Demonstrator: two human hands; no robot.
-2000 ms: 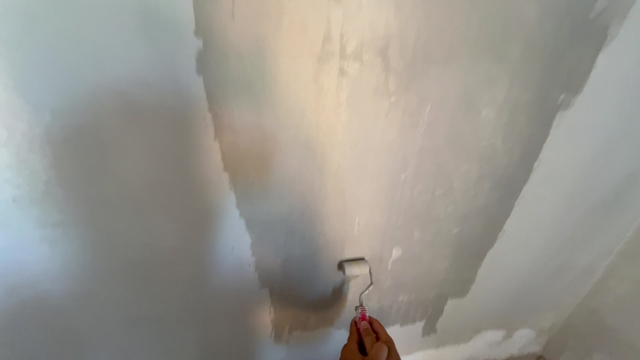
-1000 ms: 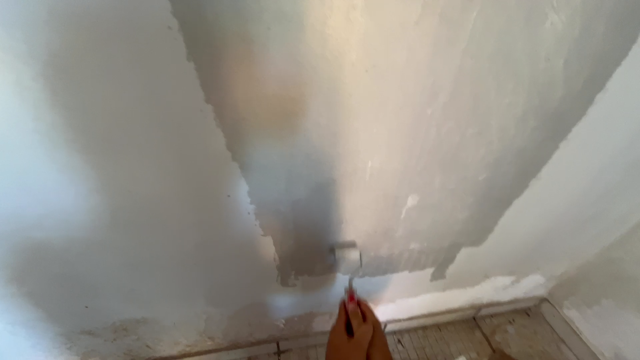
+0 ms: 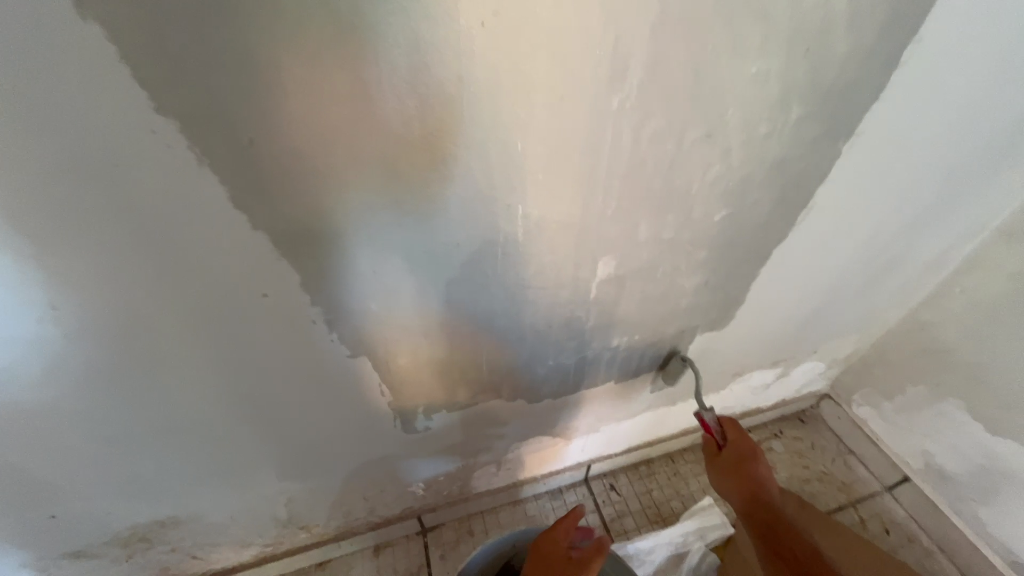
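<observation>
My right hand (image 3: 738, 464) grips the red handle of a small paint roller (image 3: 674, 368). The roller head rests against the wall at the lower right edge of a wet, darker coated patch (image 3: 512, 240), whose outline is ragged. Low in the view, my left hand (image 3: 566, 546) is at the rim of a grey bucket (image 3: 490, 554); its fingers are curled, and whether they hold the rim or something pinkish beside them cannot be told. The bucket's contents are mostly hidden.
A crumpled white plastic sheet or bag (image 3: 680, 540) lies right of the bucket. Dirty tiled floor (image 3: 640, 488) meets the wall along a narrow ledge (image 3: 352, 540). On the right, an adjoining wall (image 3: 944, 376) forms a corner and shows patchy white areas.
My right hand and the roller have moved right along the patch's lower edge. My left hand and the bucket have come into view. The view has shifted down.
</observation>
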